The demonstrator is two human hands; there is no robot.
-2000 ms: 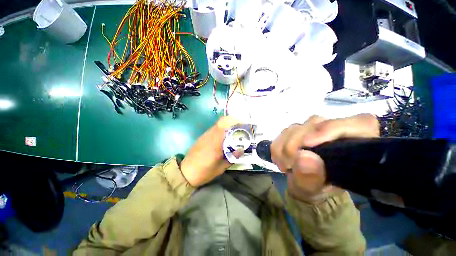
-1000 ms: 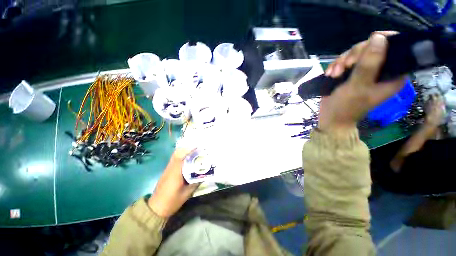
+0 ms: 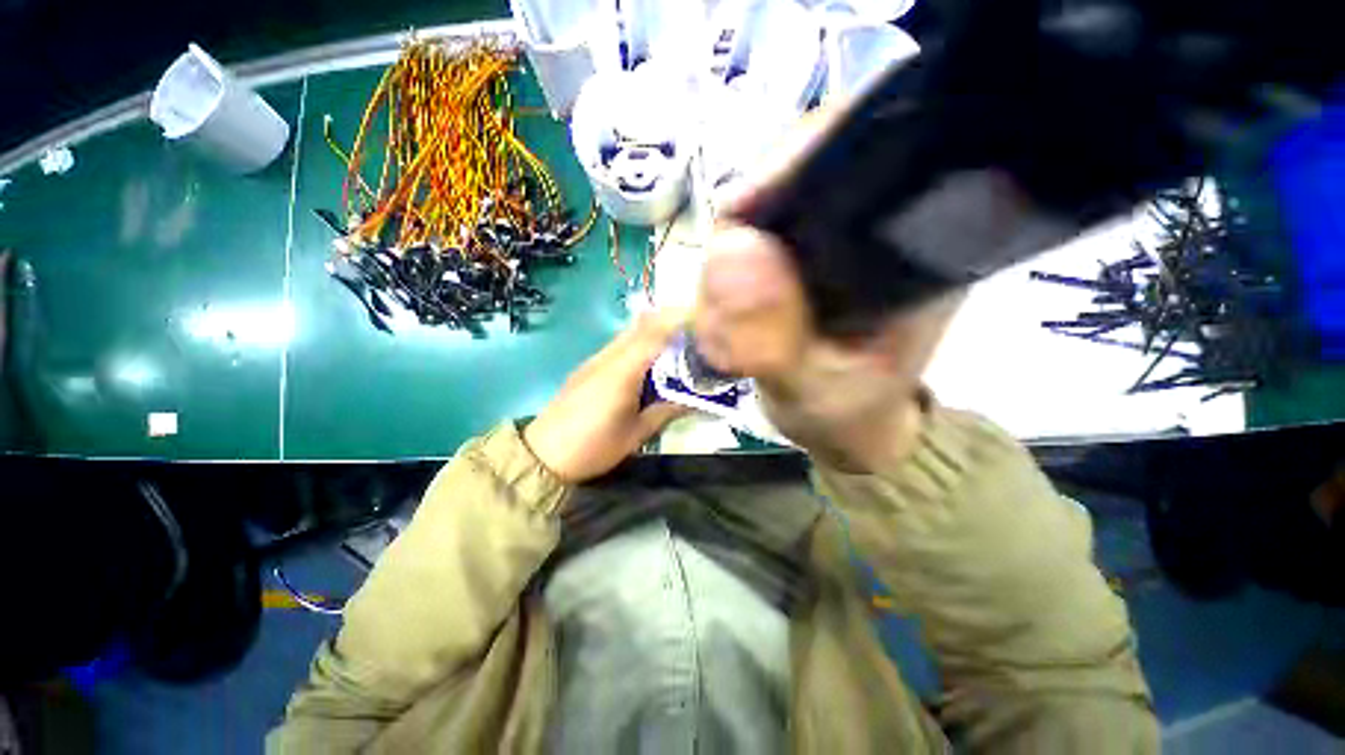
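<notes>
My left hand (image 3: 602, 401) holds a white housing (image 3: 699, 387) at the front edge of the bench, its open end facing up. My right hand (image 3: 804, 339), blurred, grips the thick black electric screwdriver (image 3: 966, 185), which lies slanted above the white sheet with its pale label showing. The right hand is over the held housing and hides part of its opening. The screwdriver's bit and its contact with the housing are hidden.
Several white housings (image 3: 637, 155) stand clustered behind the hands. Orange-yellow wired connectors (image 3: 457, 192) lie piled at left on the green bench (image 3: 192, 347). One white housing (image 3: 224, 118) lies further left. Black strips (image 3: 1180, 295) lie on the white sheet (image 3: 1033, 362). Blue bin (image 3: 1316, 207) at far right.
My right hand has brought the screwdriver back from the screw feeder at right to above the held housing. My left hand still holds the housing. The camera view has shifted.
</notes>
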